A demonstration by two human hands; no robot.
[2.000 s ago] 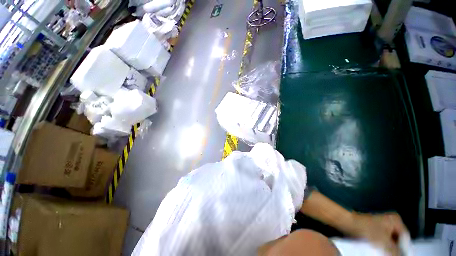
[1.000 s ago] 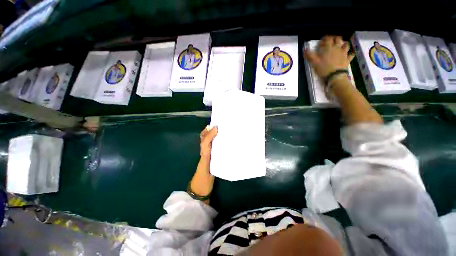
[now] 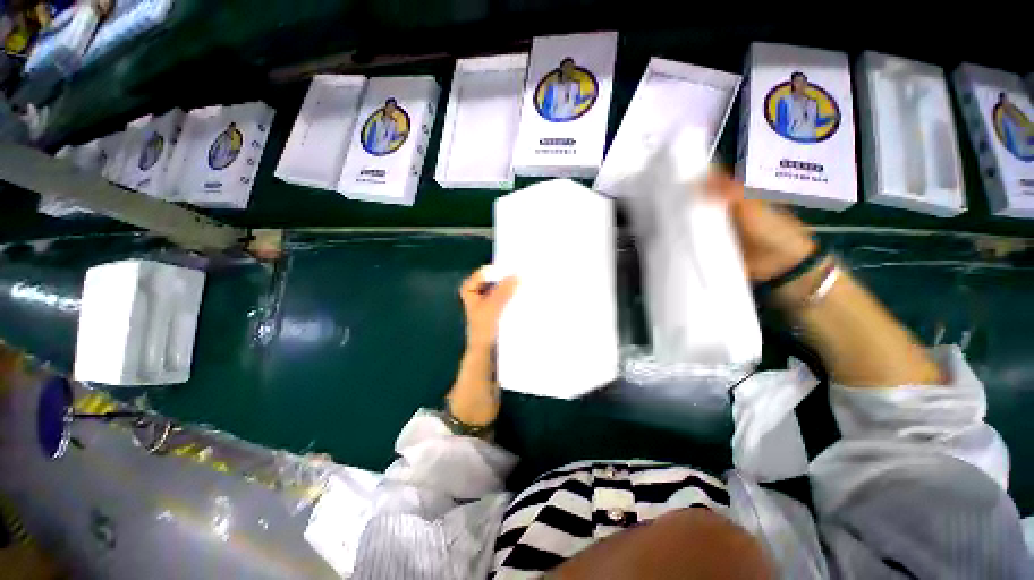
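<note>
My left hand [image 3: 488, 312] grips a thick white stack of inner trays [image 3: 556, 289] by its left side, smooth back up, above the green bench. My right hand [image 3: 771, 232] holds a white inner tray [image 3: 697, 272], blurred, just right of the stack, with its recesses partly showing. Its far end overlaps the near part of a tilted, open white box base [image 3: 669, 113] on the belt. Box lids with a round blue-and-yellow figure picture stand on either side, one at the left [image 3: 567, 102] and one at the right [image 3: 797, 125].
More lids and bases line the dark green belt to both sides. One base [image 3: 913, 130] at the right shows recesses inside. Another tray stack [image 3: 142, 323] stands on the green bench [image 3: 374, 340] at the left. Grey floor with yellow marks lies below left.
My right hand has moved from a base on the belt to nearer me and now holds a tray beside the stack. The boxes have shifted in view, and one base is now tilted.
</note>
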